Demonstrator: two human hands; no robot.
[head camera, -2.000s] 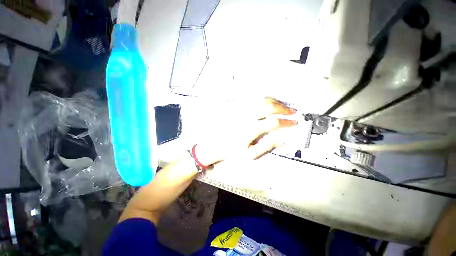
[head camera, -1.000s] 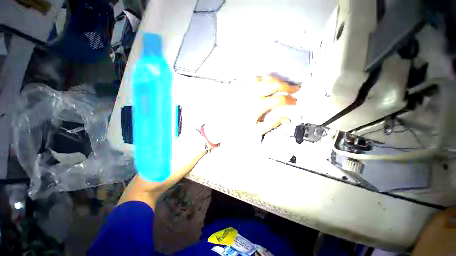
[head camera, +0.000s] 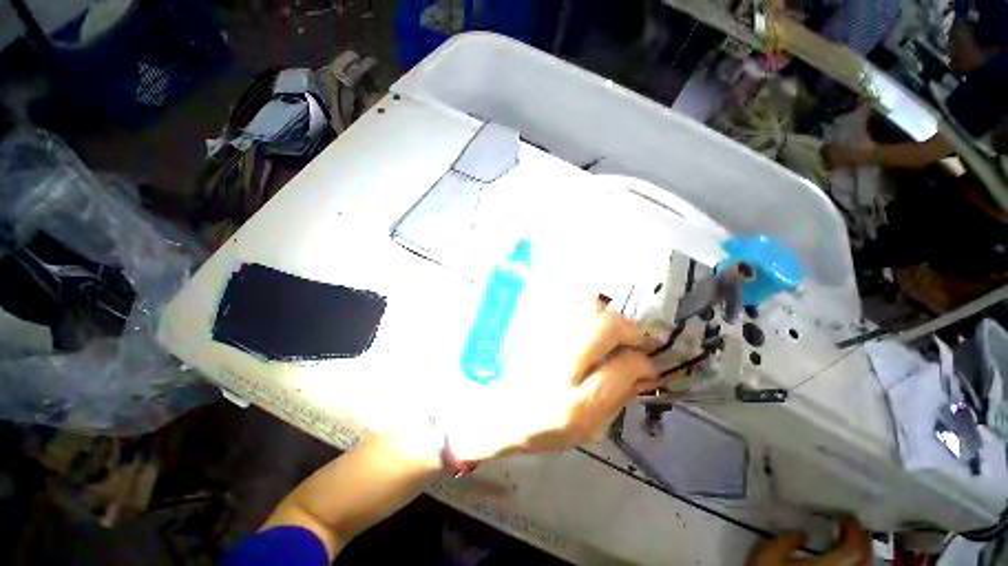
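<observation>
My left hand (head camera: 602, 387) is at the needle end of the off-white machine head (head camera: 818, 415), its fingers bent and close together; glare and the fingers hide whether it holds anything. My right hand (head camera: 812, 548) is at the bottom right, cut off by the picture's edge, with only fingers showing at the machine's near side. A black panel (head camera: 298, 315) lies flat on the left of the table. Pale grey panels (head camera: 442, 210) lie farther back, washed out by glare. A flat grey angular piece (head camera: 688, 453) lies right of my left hand.
A bright blue bottle-shaped thing (head camera: 494, 321) shows over the white table (head camera: 265, 238). A blue cap (head camera: 763, 269) is on the machine head. A crumpled clear plastic bag (head camera: 122, 238) is at the left. A person's arm (head camera: 890, 153) shows at the upper right.
The view has shifted, showing more of the table and machine top. My left hand has moved from the white work beside the presser foot to the machine head. Fingers of my right hand now show.
</observation>
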